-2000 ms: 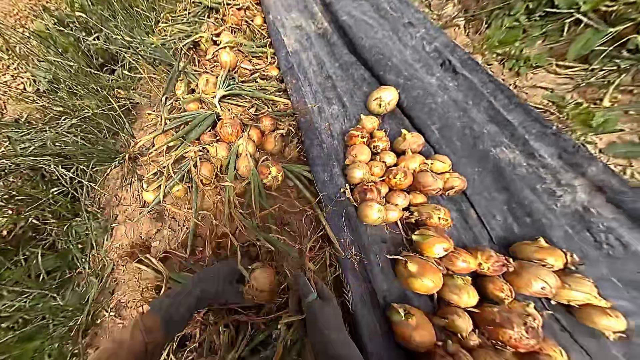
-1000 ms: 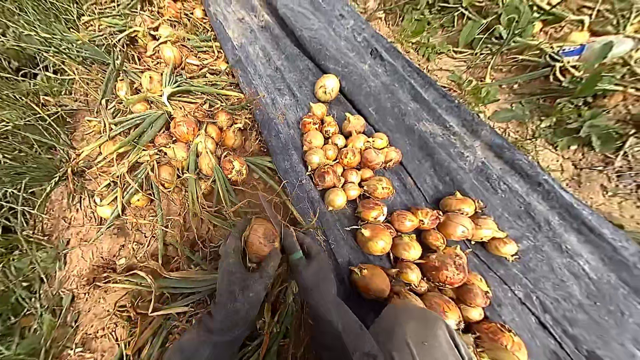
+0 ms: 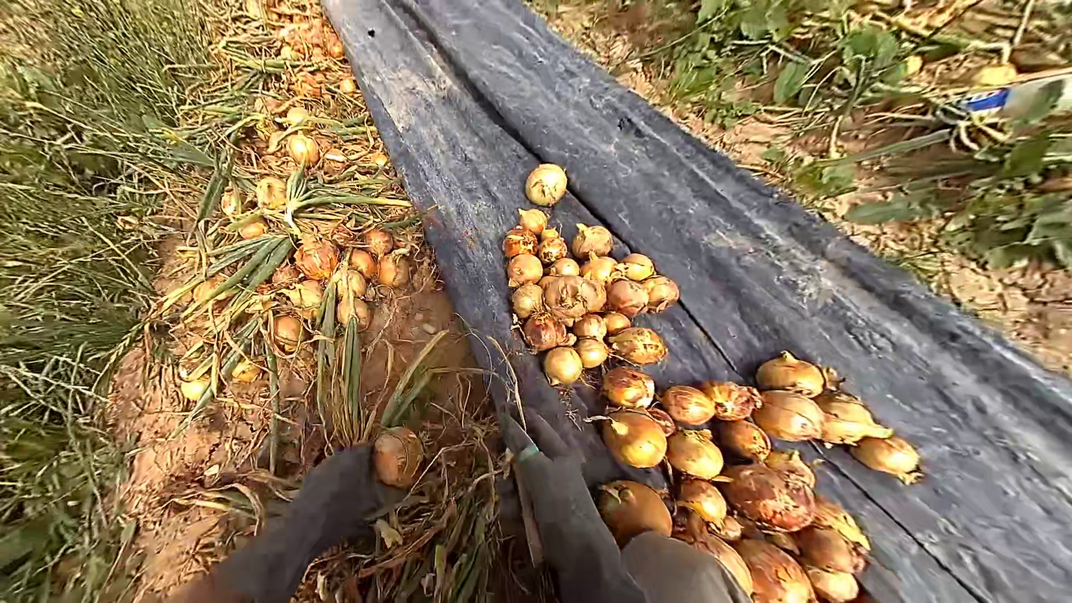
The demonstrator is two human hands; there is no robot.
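My left hand (image 3: 364, 490), in a dark glove, is at the bottom, its fingers around the side of a yellow onion (image 3: 398, 456) over the soil. Long green leaves (image 3: 342, 381) rise just above this onion; whether they are joined to it is unclear. To the right, my right hand (image 3: 557, 511), also in a dark glove, is closed on a thin tool with a teal part (image 3: 528, 453), probably a knife; its blade is blurred. Beside it, many loose onions (image 3: 634, 438) without long leaves lie on a dark fabric sheet (image 3: 804, 276).
Onions with their leaves (image 3: 316, 259) lie in a row on the soil at left, beside tall grass (image 3: 75, 251). My knee (image 3: 678, 569) presses near the onions at the bottom. Leafy plants (image 3: 871, 75) and a white and blue object (image 3: 1022, 98) are beyond the sheet.
My hands, close together around an onion one second ago, are now farther apart. The right hand has moved away from the left. The view has shifted.
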